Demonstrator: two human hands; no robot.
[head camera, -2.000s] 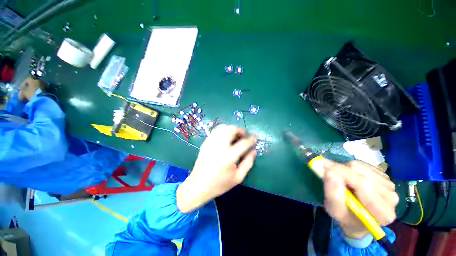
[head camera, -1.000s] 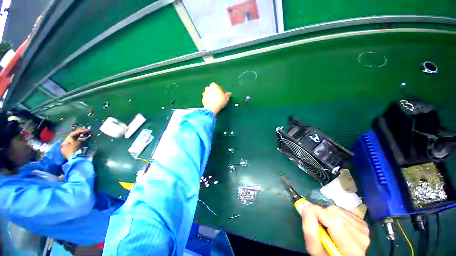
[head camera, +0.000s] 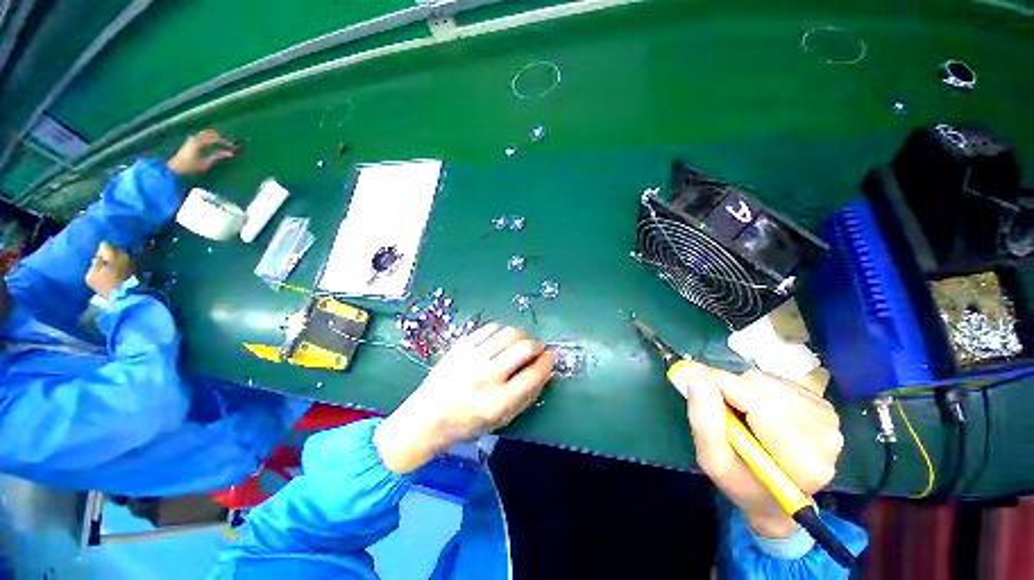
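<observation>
My right hand (head camera: 765, 436) holds the yellow-handled soldering iron (head camera: 743, 450) like a pen; its tip is over the green mat, right of a silvery cluster of small pieces (head camera: 573, 360). My left hand (head camera: 482, 380) is low over the mat at the cluster's left edge, fingers curled together; whether they hold anything is hidden. A pile of small parts with red and black leads (head camera: 429, 323) lies just beyond and left of it. Several small bluish-white discs (head camera: 549, 290) lie spaced out beyond the cluster.
A black fan (head camera: 714, 244) and blue soldering station (head camera: 867, 306) stand right, with a pale pad (head camera: 777, 346) between. Left are a yellow-black solder holder (head camera: 323, 332), white sheet (head camera: 386, 221) with a dark ring, clear plastic piece (head camera: 284, 249), tape roll (head camera: 210, 213) and a blue-sleeved coworker (head camera: 91, 340).
My left hand has come back from the far side of the bench to beside the cluster. My right hand still holds the iron. The coworker's one hand has reached out over the bench.
</observation>
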